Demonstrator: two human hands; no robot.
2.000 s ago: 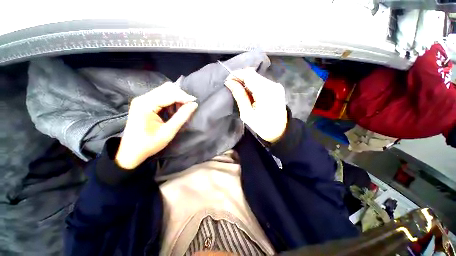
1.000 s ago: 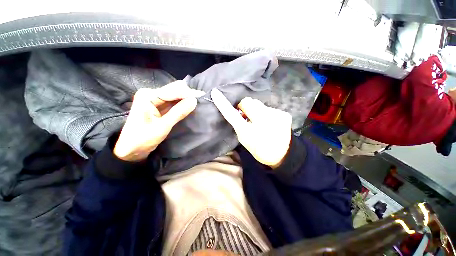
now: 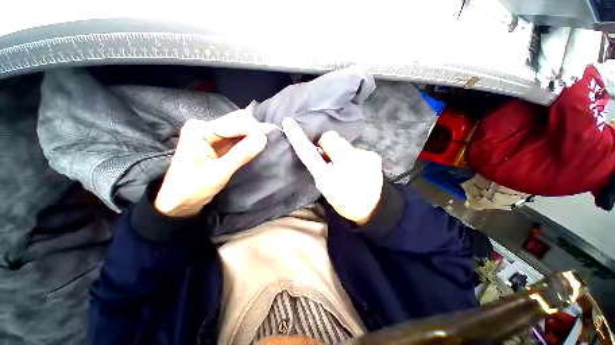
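Note:
A grey garment [image 3: 270, 178] lies bunched on my lap below the table edge, its smoother plain side up in the middle. My left hand [image 3: 210, 165] pinches a narrow edge of it between thumb and index finger. My right hand [image 3: 342, 176] is just right of it, index finger extended to the same edge near the left fingertips. A small dark red part, apparently a scissors handle [image 3: 324, 155], shows between its curled fingers; the rest is hidden. A ridged grey band [image 3: 111, 176] of the garment lies left of my left hand.
The long white table with a ruler-marked edge [image 3: 168, 48] runs across the top. Mottled grey cloth [image 3: 398, 124] lies right of my hands, and more [image 3: 40, 283] at far left. A red container [image 3: 448, 138] and a person's dark red sleeve [image 3: 539, 145] are at right.
My right hand has moved down and left from the garment's upper fold, its index finger now stretched towards my left fingertips. My left hand has barely moved. The thin blade seen earlier is hidden.

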